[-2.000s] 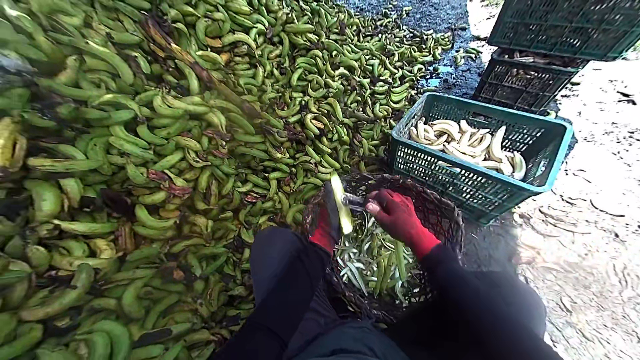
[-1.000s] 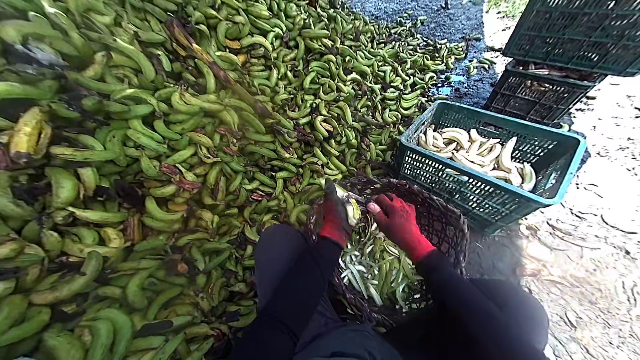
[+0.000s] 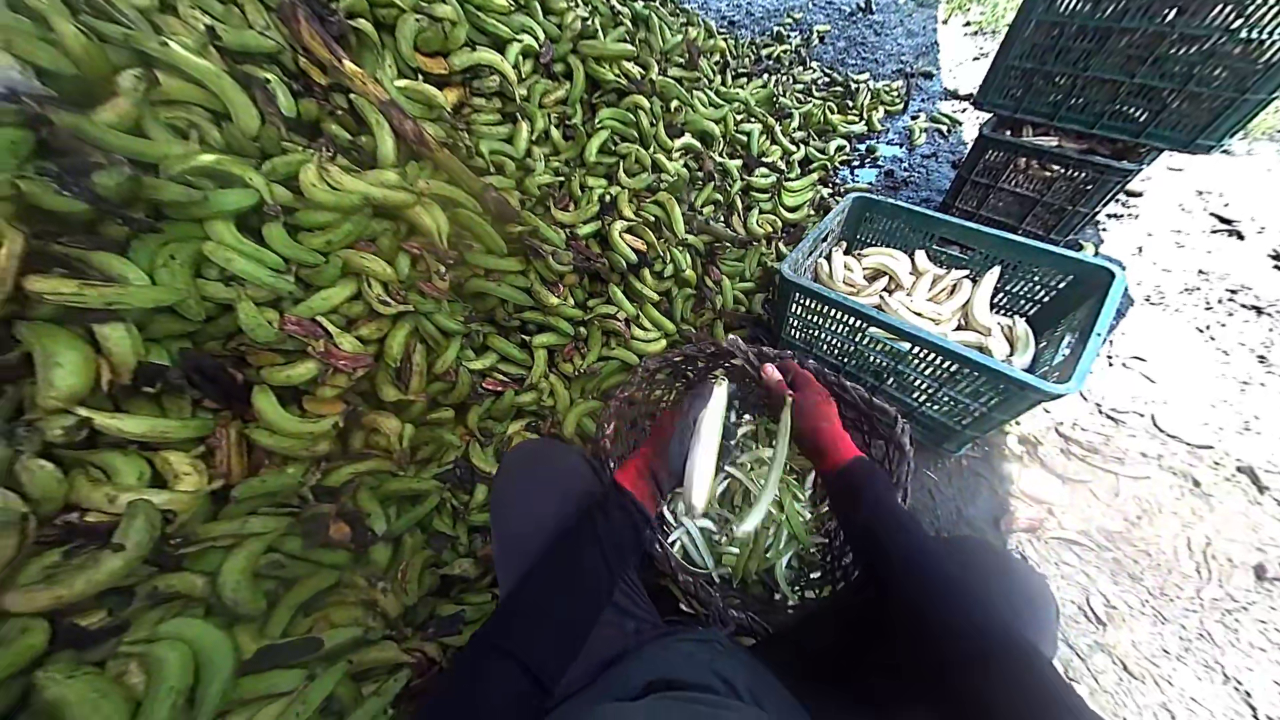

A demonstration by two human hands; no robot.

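Observation:
My left hand (image 3: 662, 452), in a red and dark glove, holds a mostly peeled pale green banana or plantain (image 3: 706, 448) over a dark woven basket (image 3: 885, 425) between my legs. Across from it, my right hand (image 3: 812, 410), in a red glove with the thumb tip bare, grips the top of a long strip of green peel (image 3: 770, 470) that hangs down into the basket. Loose peel strips (image 3: 790, 540) lie inside the basket. Whether a knife is in the right hand cannot be seen.
A large heap of green bananas or plantains (image 3: 330, 300) spreads on the left. Beyond the basket at right stands a green plastic crate (image 3: 1090, 330) with peeled fruit (image 3: 930, 300). Behind it are stacked crates (image 3: 1130, 70), and a dry stalk (image 3: 400, 120) lies on the heap.
My hands have moved apart and lower into the basket. The fruit in my left hand showed green skin earlier and now looks mostly pale, with a peel strip at my right hand.

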